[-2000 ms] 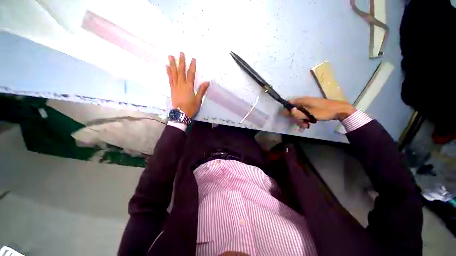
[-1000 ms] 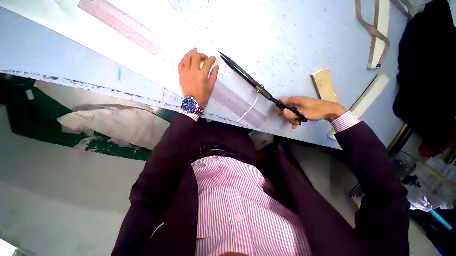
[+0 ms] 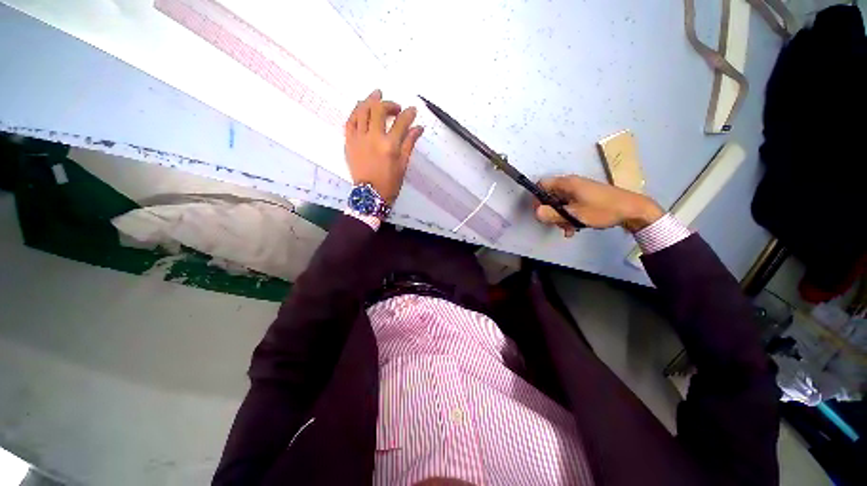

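Note:
My left hand [image 3: 378, 150] lies over the clear pink-tinted ruler [image 3: 433, 180], fingers bent and apart; no held thing shows, though the underside of its fingertips is hidden. The ruler runs along the white cloth or paper sheet [image 3: 124, 66]. My right hand [image 3: 589, 204] grips the black handles of the tailor's shears [image 3: 471, 140]. Their blades are together and point up and left, above the table beside the ruler. A thin curved white sliver [image 3: 477, 211] crosses the ruler's near end.
A tan wooden block [image 3: 622, 157] and a pale straight strip [image 3: 708, 188] lie beyond my right hand. A looped grey-brown band [image 3: 708, 55] lies over another pale strip [image 3: 730, 71]. Black cloth [image 3: 808, 142] is at the right. The table's edge [image 3: 257, 180] runs below my hands.
My left hand has gone from flat with spread fingers to bent fingers, shifted slightly right. The shears stay in my right hand and have turned so their blades look narrower.

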